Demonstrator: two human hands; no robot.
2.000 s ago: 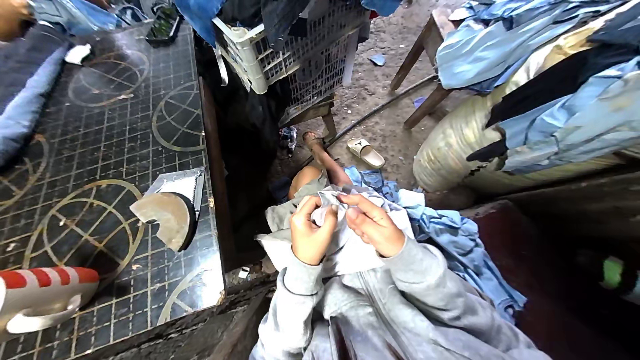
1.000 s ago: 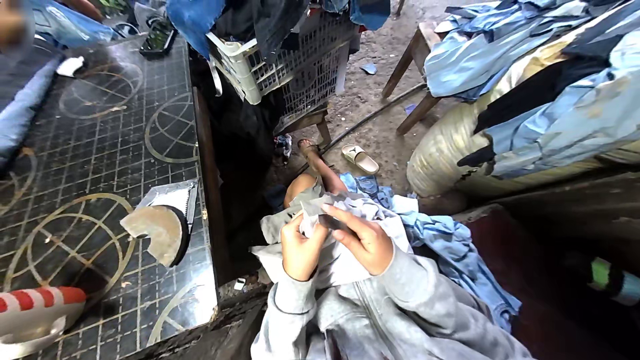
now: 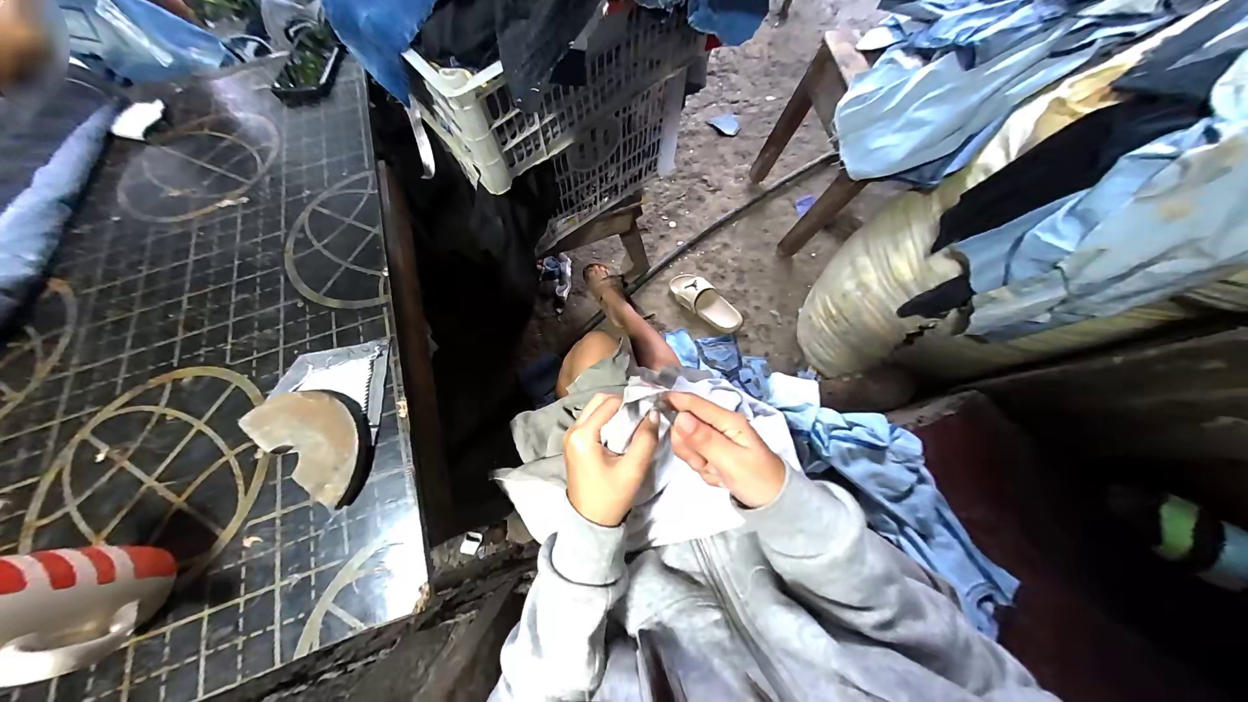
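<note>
A piece of white cloth [image 3: 682, 507] lies over my lap, and my two hands meet at its upper edge. My left hand [image 3: 606, 463] pinches a raised fold of it between thumb and fingers. Close by on the right, my right hand [image 3: 723, 447] has its thumb and forefinger together at the same fold; whether a small tool is between them cannot be seen. A grey-green cloth [image 3: 561, 429] spreads beneath, over my thigh. Light blue fabric [image 3: 877, 458] is heaped to the right of my lap.
On the left, a dark patterned table [image 3: 224, 322] bears a curved tan piece [image 3: 317, 444] and a red-striped object [image 3: 83, 595]. Plastic crates [image 3: 487, 127] with dark cloth stand ahead. A sandal [image 3: 706, 303] lies on the ground. Blue garments [image 3: 1102, 224] are piled over a sack [image 3: 858, 283] at the right.
Both hands stay close together at the white cloth. The fingers of my right hand have shifted slightly at the fold.
</note>
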